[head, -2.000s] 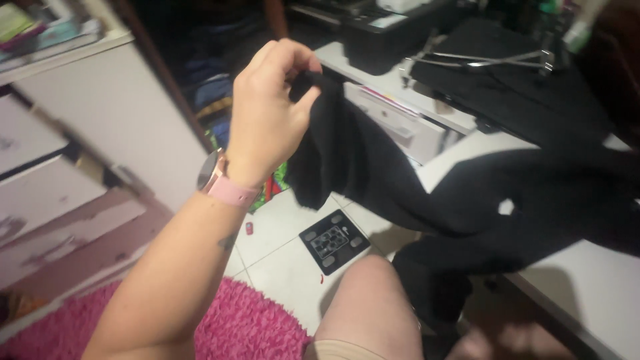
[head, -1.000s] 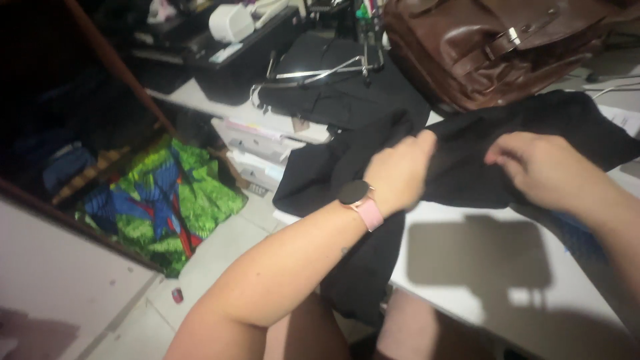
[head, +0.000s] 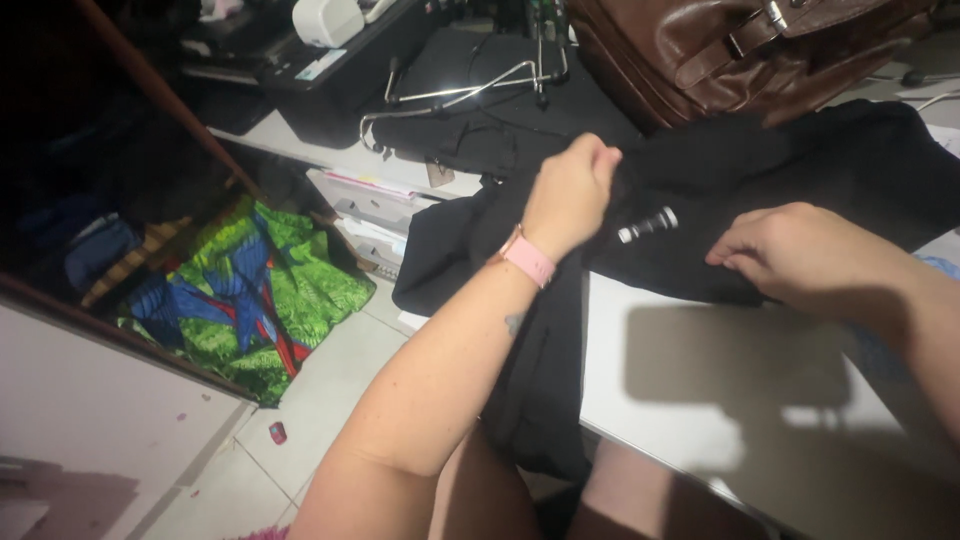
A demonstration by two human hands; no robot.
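A black garment [head: 675, 172] lies spread across the white table [head: 615, 337], one part of it hanging over the near left edge. My left hand [head: 574, 187], with a pink-banded watch at the wrist, is closed over the garment's middle; whether it pinches cloth cannot be told. My right hand [head: 780, 251] is over the garment's near edge, thumb and fingertips close together, and any cloth between them cannot be made out. Between the hands a small silver and dark cylindrical item [head: 648, 225] rests on the black cloth.
A brown leather bag [head: 720, 60] stands at the back. Left of it are a folding metal stand [head: 465, 94] and a black printer [head: 330, 82]. Colourful green fabric [head: 300, 285] lies low at the left, near a small red object [head: 277, 433] on the tiled floor.
My left hand held up black cloth two seconds ago; it is now down over the table. My right hand has come into view since then. The view has shifted to the right.
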